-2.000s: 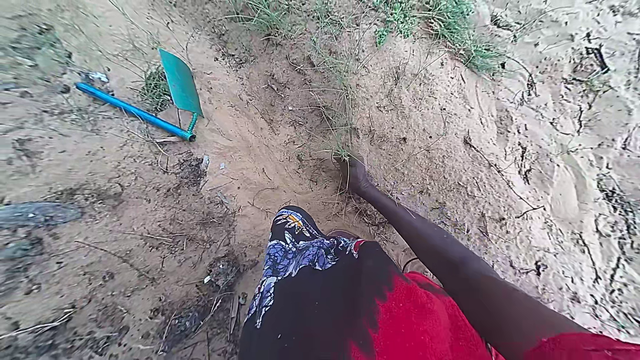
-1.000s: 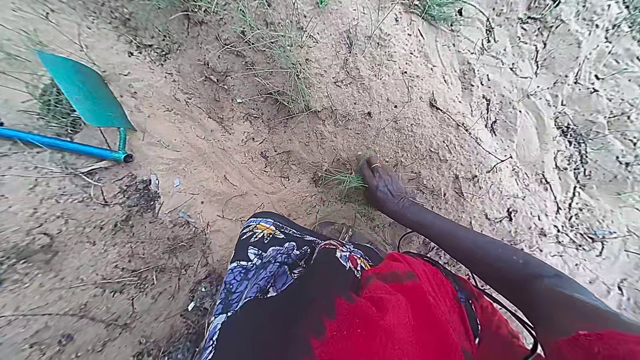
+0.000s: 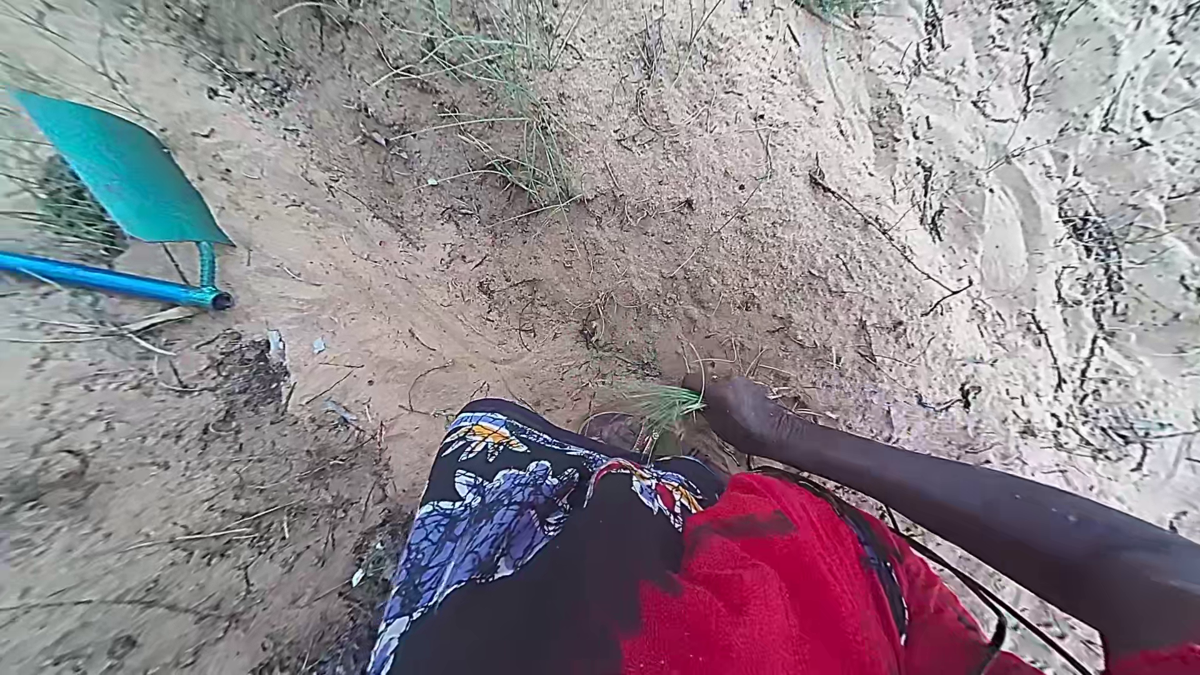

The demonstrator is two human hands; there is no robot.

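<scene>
My right hand (image 3: 741,411) is low over the sandy soil, just right of my patterned skirt (image 3: 497,525), its fingers closed on a small tuft of green grass (image 3: 667,403). The tuft's blades point left out of the fist. My left hand is not in the picture. At the far left lies a hoe with a green metal blade (image 3: 131,173) and a blue tubular handle (image 3: 103,279), touched by no hand.
Sparse grass (image 3: 534,141) grows on the sand ahead of me. A thin dry twig (image 3: 881,230) lies to the right, and dark plant debris (image 3: 248,370) is near the hoe. A black cord (image 3: 966,581) hangs by my red top.
My right hand, with the grass tuft at its fingers, has come closer to my skirt and foot. The view has shifted, so the hoe appears farther left than two seconds ago.
</scene>
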